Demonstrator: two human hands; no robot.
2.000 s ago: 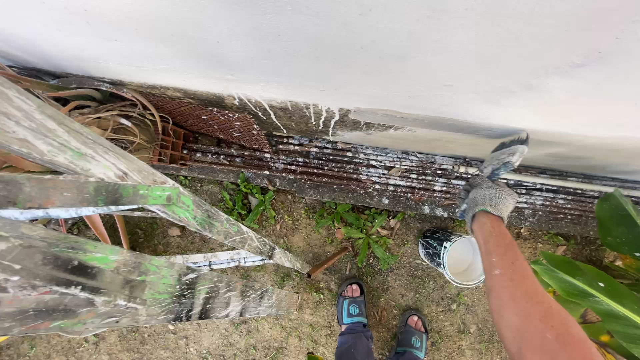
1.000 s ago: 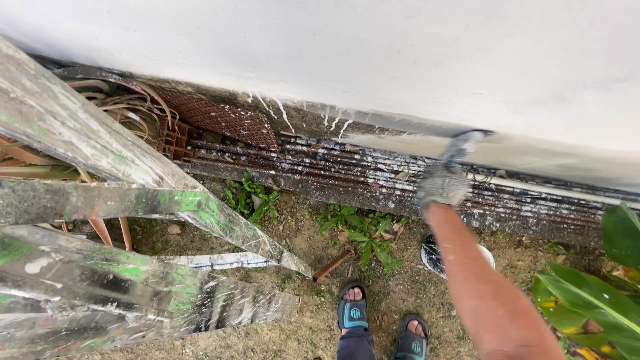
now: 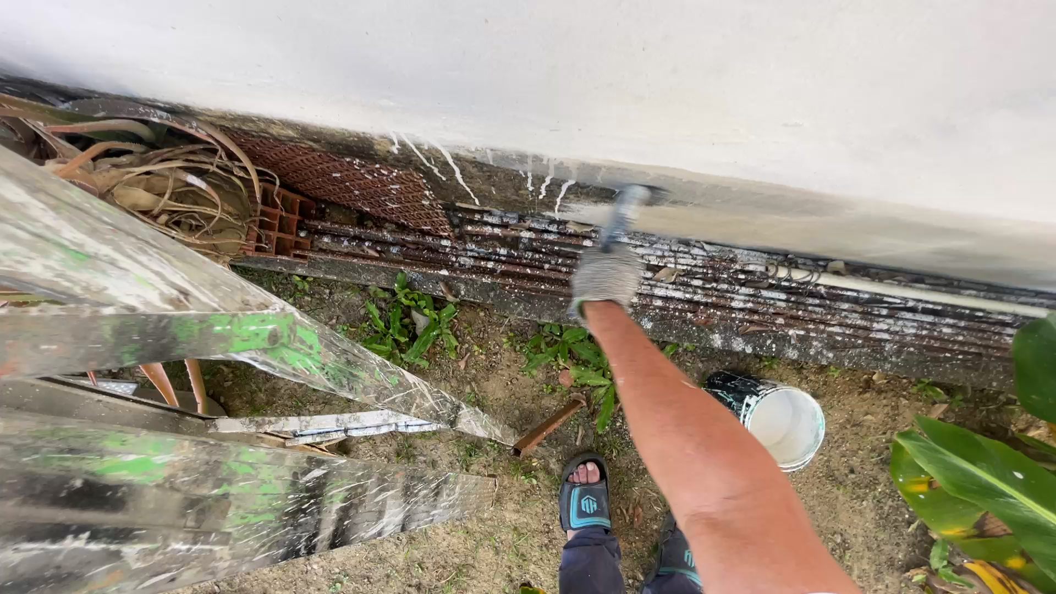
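In a grey knitted glove, my right hand [image 3: 608,275] is closed around the handle of a paintbrush [image 3: 627,213], blurred by motion. The brush head is at the lower edge of a white wall [image 3: 528,74], where dark bare patches meet a greyish painted band. White drips run down the dark part left of the brush. A dark paint bucket [image 3: 784,425], splashed and holding white paint, stands on the ground to the right of my forearm. My left hand is out of view.
Paint-spattered metal rods [image 3: 511,268] lie along the wall base beside rusty mesh [image 3: 346,177] and dried roots [image 3: 177,194]. Paint-stained planks [image 3: 148,239] reach in from the left. Small weeds, a short rusty tube [image 3: 549,425] and my sandalled feet are below; broad leaves [image 3: 990,478] stand at right.
My right hand and the brush have moved left along the wall's lower edge. The forearm covered part of the bucket one second ago; the bucket's mouth now shows again.
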